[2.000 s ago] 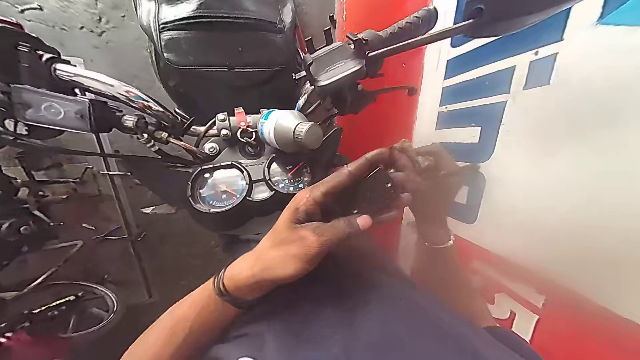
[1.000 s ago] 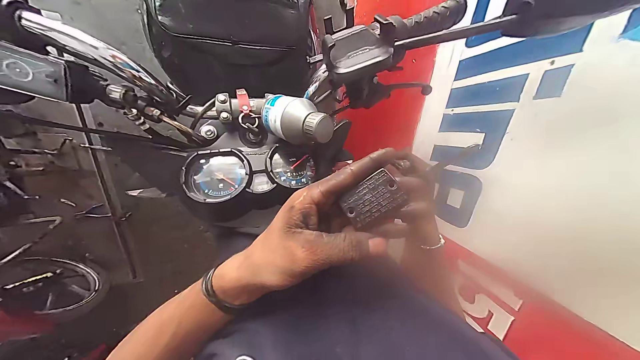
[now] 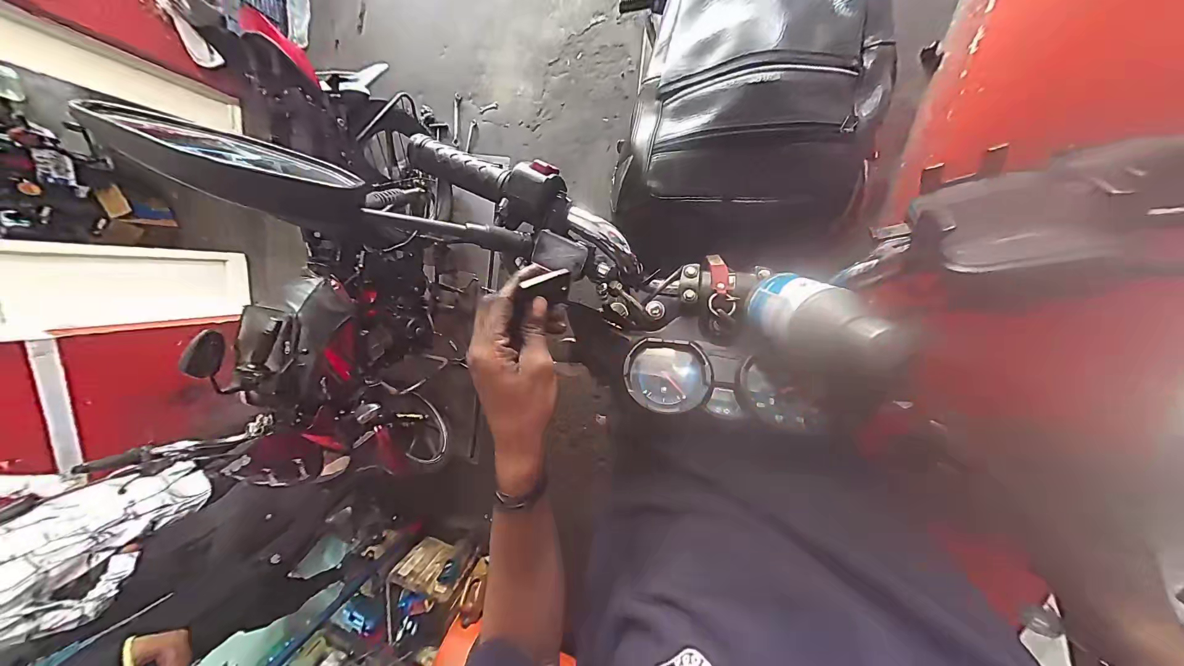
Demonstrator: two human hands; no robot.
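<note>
My left hand (image 3: 516,356), with a dark band at the wrist, is raised at the left handlebar. Its fingers and thumb pinch a small dark rectangular reservoir cover (image 3: 548,285) with a pale edge, right beside the black brake reservoir (image 3: 559,252); whether they touch is unclear. A grey bottle (image 3: 819,319) with a blue and white label lies across the handlebar centre, its cap end blurred. Beside it a red key tag (image 3: 718,275) hangs above the round speedometer (image 3: 667,375). At the right edge, a brownish blur may be my right arm; my right hand cannot be made out.
A mirror (image 3: 222,166) juts out left of the handlebar grip (image 3: 458,166). Behind the handlebar is the black seat (image 3: 763,102). Other motorcycles stand at left. Tools and parts (image 3: 425,573) lie lower left, near another person's hand (image 3: 159,647). A red panel (image 3: 1045,92) is at right.
My left hand has carried the dark cover away from my right hand, left to the handlebar. Both hands were together over the cover before. The view has swung strongly left.
</note>
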